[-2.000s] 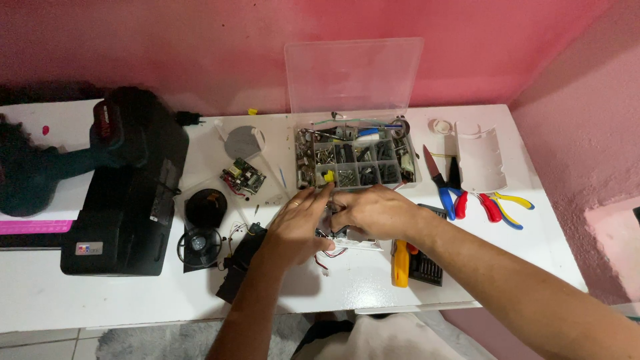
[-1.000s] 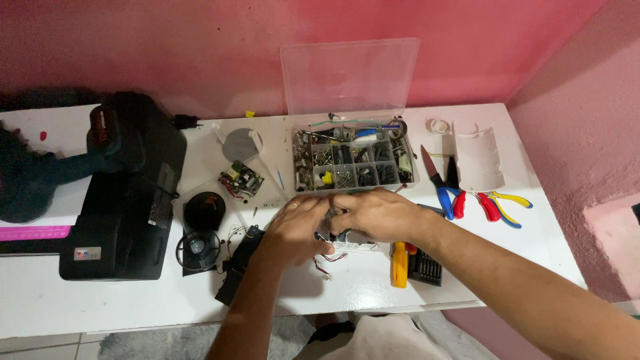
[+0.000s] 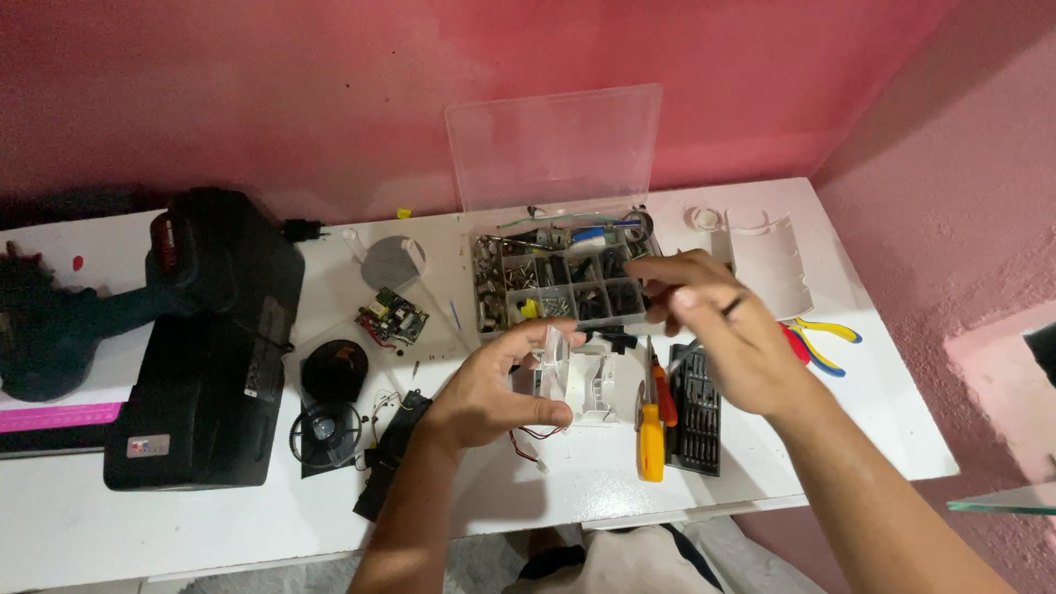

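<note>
My left hand (image 3: 499,392) holds a clear plastic piece (image 3: 555,363) upright between thumb and fingers, above a white plastic housing (image 3: 600,388). My right hand (image 3: 730,334) is raised to the right of it, over the front right corner of the compartment box, fingers spread and slightly blurred; nothing is plainly held in it. The clear compartment box (image 3: 554,305), its lid up, holds screws and small parts. A yellow-handled screwdriver (image 3: 651,441), a red-handled tool (image 3: 663,400) and a black bit case (image 3: 695,425) lie beside the housing. Red and black wires (image 3: 524,450) come out below my left hand.
At left stand a black printer-like machine (image 3: 206,355) and a dark draped object (image 3: 49,330). Nearer are a circuit board (image 3: 394,318), a black wheel (image 3: 326,433) and a black part (image 3: 396,458). At right lie a curved white cover (image 3: 769,260) and pliers (image 3: 825,338).
My hands, close together over the housing before, are now apart. The right has moved right and away from me; the left now shows the clear piece. More of the white housing is visible.
</note>
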